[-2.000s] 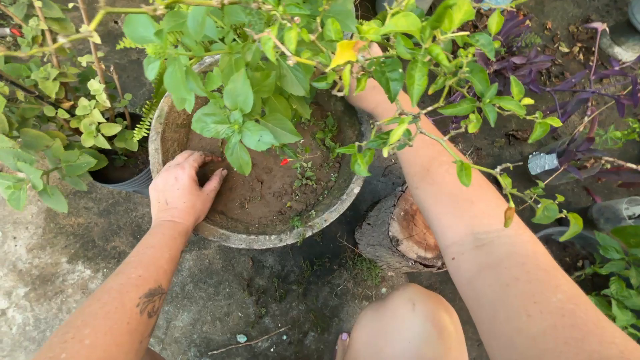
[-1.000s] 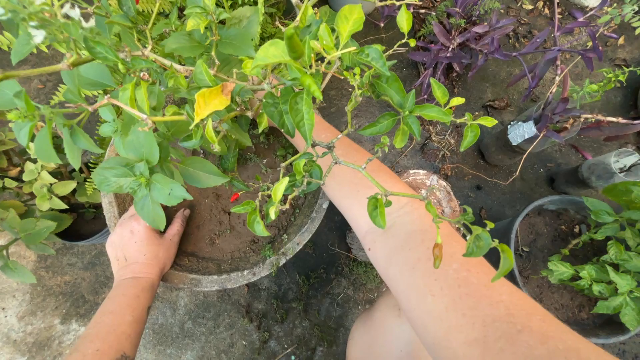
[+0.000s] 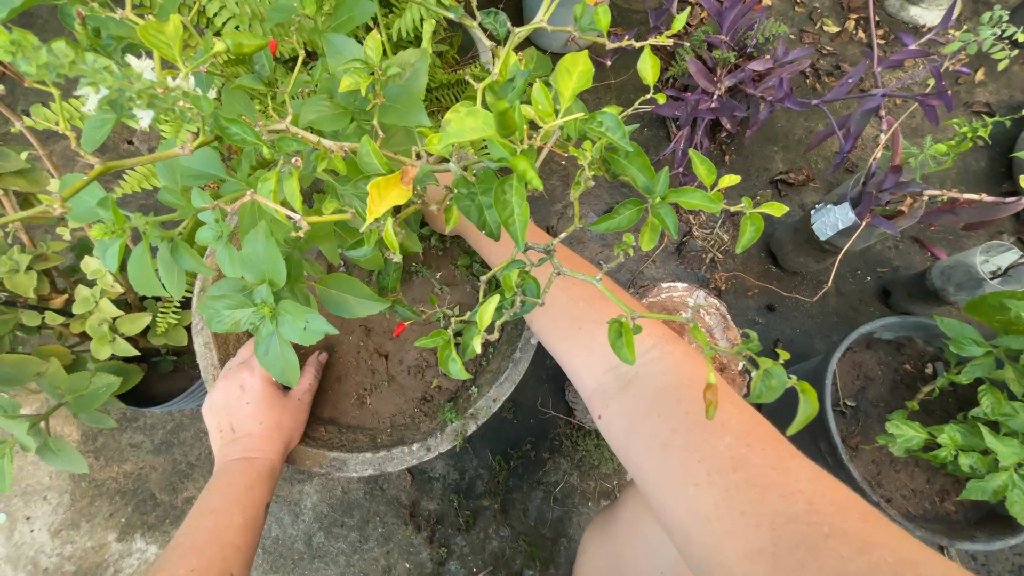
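Observation:
A large round concrete planter (image 3: 416, 456) holds brown soil (image 3: 392, 376) under a leafy chili plant (image 3: 512, 200) with a small red chili (image 3: 399, 329) and one yellow leaf. My left hand (image 3: 260, 400) rests at the planter's left side, thumb spread on the soil; leaves cover its fingertips, and whether it grips the rim cannot be told. My right arm stretches beneath the branches to the planter's far side. Only the wrist and part of my right hand (image 3: 442, 210) show between leaves; its fingers are hidden.
Right of the planter stands a cut log (image 3: 696, 312), partly behind my right forearm. A black pot (image 3: 840, 432) with a green plant is at the lower right. Purple-leaved plants (image 3: 728, 80) and dark plastic grow bags (image 3: 808, 240) lie beyond. Another potted plant (image 3: 104, 312) borders the left.
The view has shifted toward the right, bringing the black pot into sight. My left hand stays at the planter's left side, and my right arm still reaches to its far side.

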